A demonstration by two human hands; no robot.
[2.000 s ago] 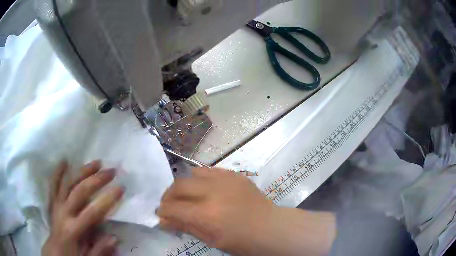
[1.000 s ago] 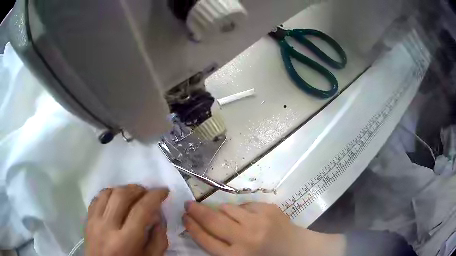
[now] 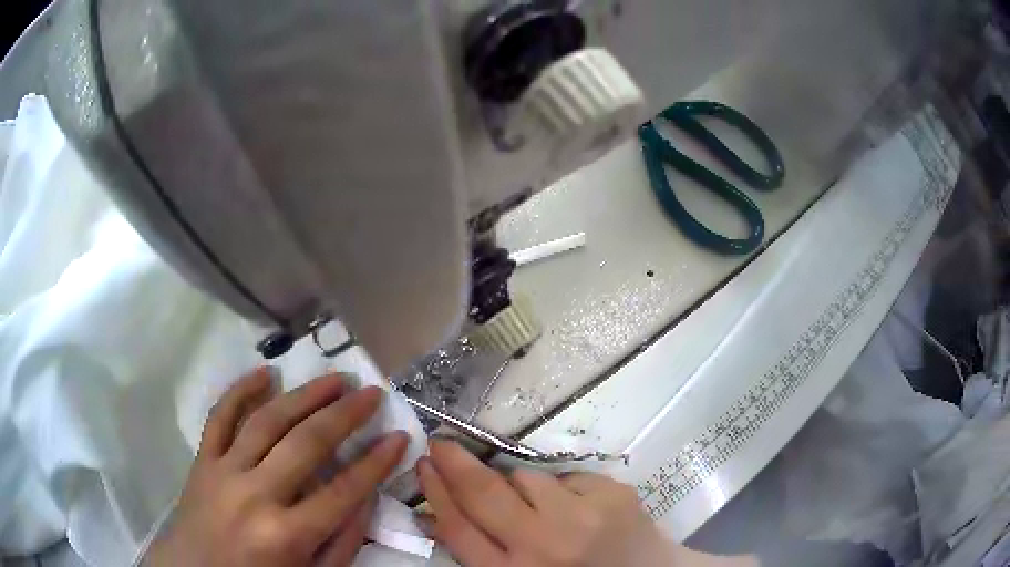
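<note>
White fabric (image 3: 122,366) lies left of and under the head of the sewing machine (image 3: 321,144). My left hand (image 3: 294,465) lies on the fabric below the machine head, fingers bent and pressing on it. My right hand (image 3: 521,504) is just right of it, fingertips at the fabric edge; whether it pinches the fabric is unclear. A short white strip end (image 3: 401,539) shows between the hands. The shiny metal guide (image 3: 476,432) runs just above my right fingers. The needle and presser foot are hidden behind the machine head.
Green-handled scissors (image 3: 709,183) lie on the machine bed. A white stick (image 3: 550,247) lies beside the lower cream knob (image 3: 509,327). Ruler markings (image 3: 764,404) run along the table's front edge. White fabric is heaped (image 3: 820,476) at the right.
The view has shifted, so the machine head looks larger and farther right. My left hand has moved up and flattened on the fabric, closer under the head. The white strip end now shows between my hands.
</note>
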